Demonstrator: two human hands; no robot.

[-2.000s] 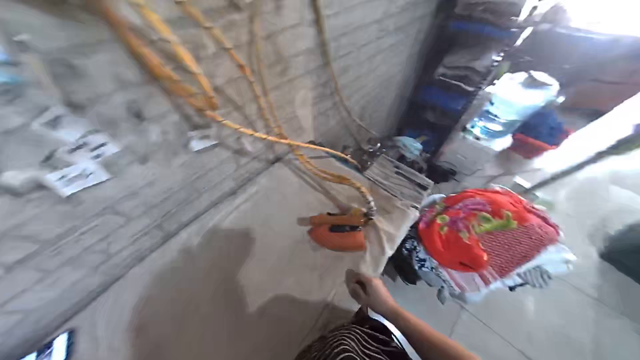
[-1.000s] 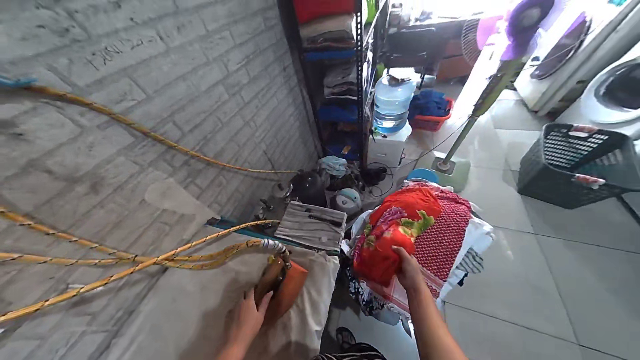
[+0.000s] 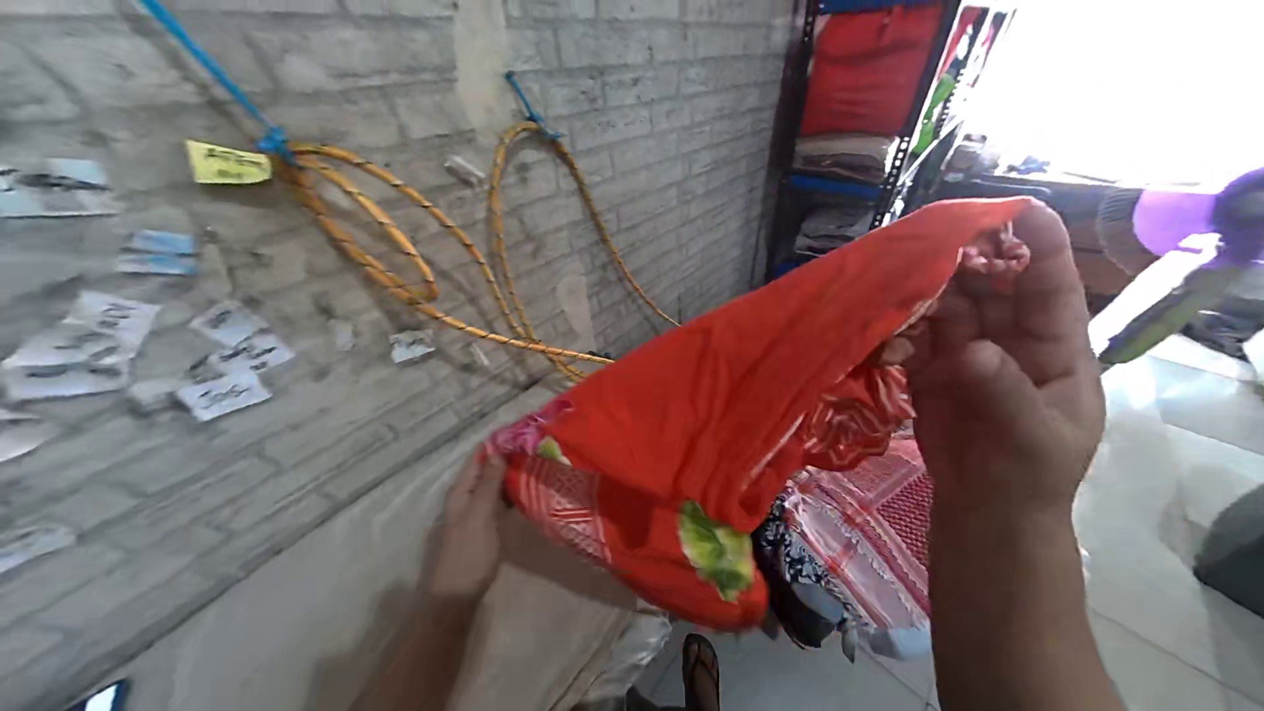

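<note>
A red cloth with green and pink floral print (image 3: 691,405) is stretched between my two hands, raised above a surface covered in pale cloth (image 3: 563,602). My left hand (image 3: 469,533) grips its lower left edge, by the pink patch. Its upper right end hangs over my right hand (image 3: 1007,346), whose fingers are partly hidden inside the fabric. Behind and below the cloth lies a pile of folded textiles, with a red-and-white patterned cloth (image 3: 879,523) showing. The orange iron-like object of the earlier views is not seen now.
Yellow braided cords (image 3: 395,281) hang on the grey brick wall at left, beside paper notes (image 3: 222,395). A metal shelf with folded cloth (image 3: 859,89) stands behind. A purple fan (image 3: 1175,222) is at right. A phone-like object (image 3: 104,696) lies at lower left.
The red floral cloth has been lifted off the textile pile and is now held up by both hands. My left hand has left the orange object it touched. The view has turned toward the wall.
</note>
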